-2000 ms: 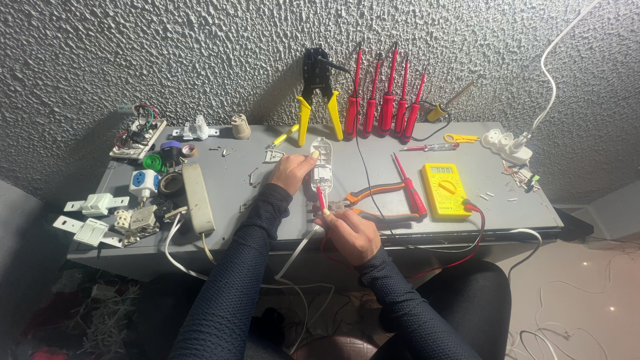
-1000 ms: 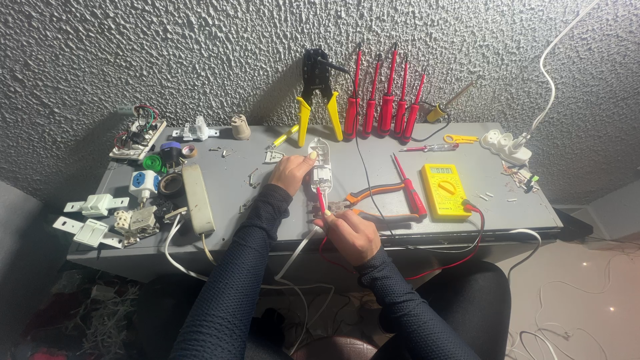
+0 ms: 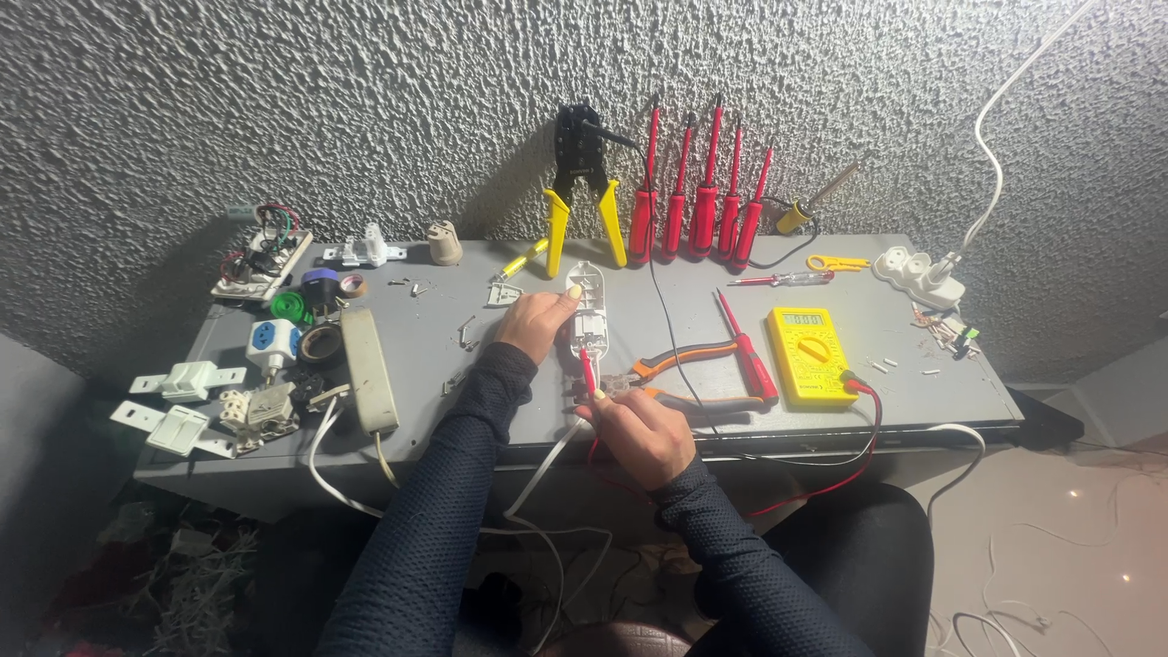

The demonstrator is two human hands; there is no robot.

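Note:
An opened white plastic socket housing (image 3: pixel 589 306) lies lengthwise on the grey table, its inner ribs showing. My left hand (image 3: pixel 540 321) grips its left side, the thumb pressed on the upper part. In my right hand (image 3: pixel 641 432) is a red multimeter probe (image 3: pixel 589 372), its tip end at the lower end of the housing; the exact contact point is too small to tell. A red lead runs from below this hand to the yellow digital multimeter (image 3: pixel 811 356) on the right. Orange-and-grey pliers (image 3: pixel 691 359) lie open just right of the housing, their jaws near my right hand.
A crimping tool (image 3: pixel 584 182) and several red screwdrivers (image 3: pixel 701 219) lean on the rough wall. One red screwdriver (image 3: pixel 753 365) lies beside the pliers. At left are a power strip (image 3: pixel 370 370), sockets and switches; at right, a white extension socket (image 3: pixel 920 276). White cables hang over the front edge.

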